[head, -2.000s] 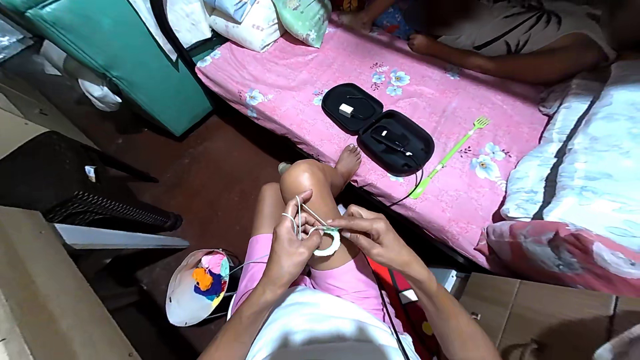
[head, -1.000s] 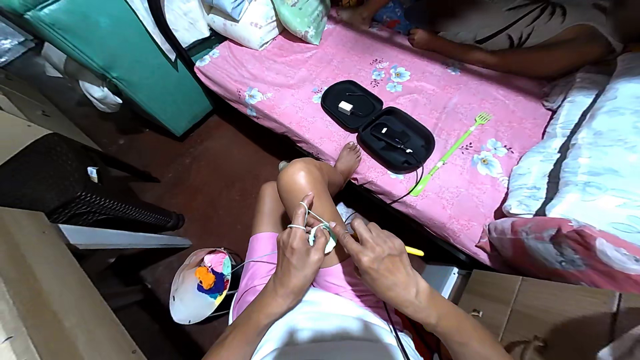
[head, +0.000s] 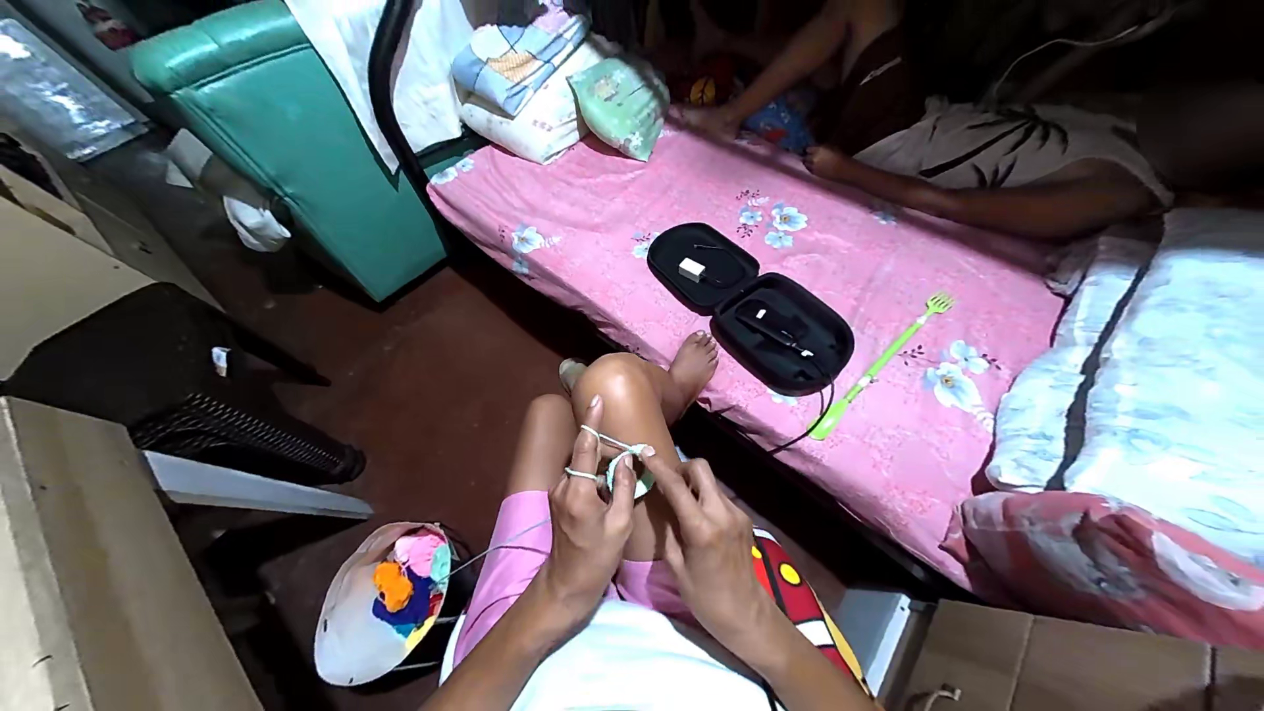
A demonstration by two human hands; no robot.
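Note:
Above my lap, my left hand (head: 591, 509) pinches a small ring of pale green and white crochet work (head: 632, 476) between thumb and fingers. White yarn (head: 604, 436) loops around its raised index finger, and another turn circles a lower finger. My right hand (head: 703, 523) is close at the right, its fingertips at the upper edge of the work; a crochet hook cannot be made out there. A strand of yarn (head: 504, 545) runs from my left hand down to a white container (head: 341, 632) at my left, which holds pink, orange, blue and yellow yarn (head: 393, 585).
An open black zip case (head: 837, 341) and a green fork-ended stick (head: 869, 377) lie on the pink bed (head: 632, 212). Another person (head: 948, 202) sits at its far side. A black stool (head: 109, 365) stands left; a cardboard box (head: 1017, 657) is at lower right.
The white ring hung more openly below my hands two seconds ago; now it is gathered in my left fingers. My right hand has shifted about the work, its fingers now at the upper edge.

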